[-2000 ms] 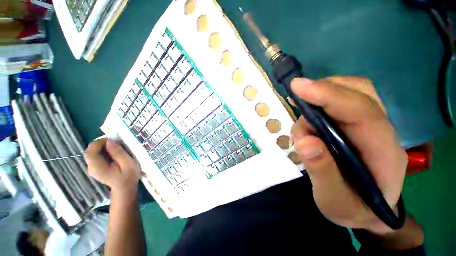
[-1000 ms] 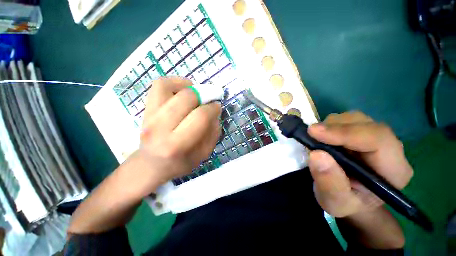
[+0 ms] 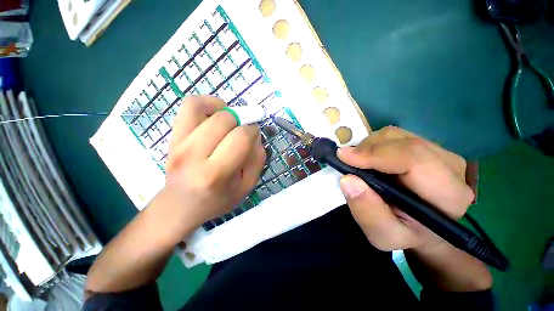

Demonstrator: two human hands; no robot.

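Note:
A white tray (image 3: 115,146) with round tan holes along its right side lies tilted in the middle, with a PCB panel (image 3: 209,54) of many small boards on it. My left hand (image 3: 212,158) is over the panel, fingers curled, with a green band and a white piece (image 3: 250,114) at the fingertips. Thin solder wire (image 3: 67,114) runs in from the left edge towards this hand. My right hand (image 3: 407,188) holds the black soldering iron (image 3: 389,185). Its metal tip points at the panel beside the white piece; whether it touches is too small to tell.
Upright grey-white trays (image 3: 42,194) stand at the left. Other stacked trays (image 3: 91,18) lie at the upper left. Green-handled pliers (image 3: 516,91) lie at the right on the dark green mat (image 3: 401,67). A black object (image 3: 501,9) is at the upper right.
Since two seconds ago, my left hand has moved from the tray's left edge onto the panel. The iron's tip has come down from beyond the tray's right edge to the panel beside the left fingertips.

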